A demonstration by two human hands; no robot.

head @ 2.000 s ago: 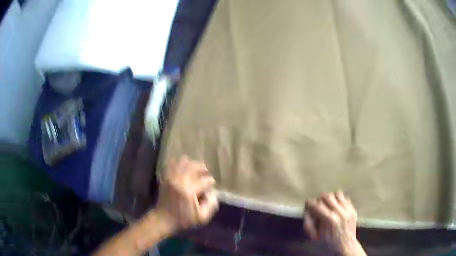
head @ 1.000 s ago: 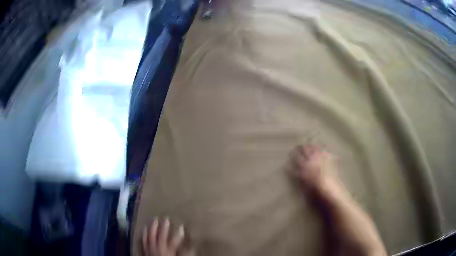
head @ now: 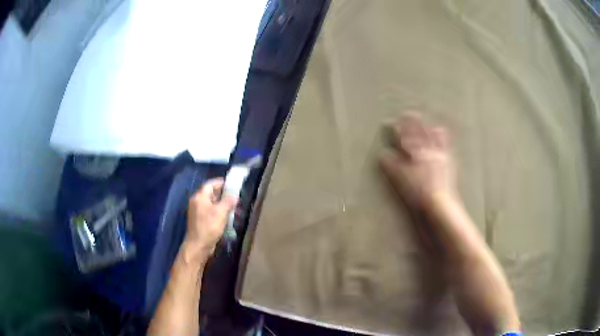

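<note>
The tan fabric ply covers the right side of the view, with its pale edge along the bottom and its left end slanting upward. My left hand is closed around a pale, narrow bar-like object with a blue end, just left of the fabric's side edge. My right hand lies on top of the fabric near the middle, blurred, and no held object shows in it.
White paper sheets lie at the upper left. Below them is navy fabric with a clear plastic packet on it. A dark strip runs between paper and tan fabric. Soft folds run down the fabric's right side.
My left hand has moved off the fabric and taken hold of the pale object. My right hand has gone from the near edge to the middle of the cloth. The view has shifted.
</note>
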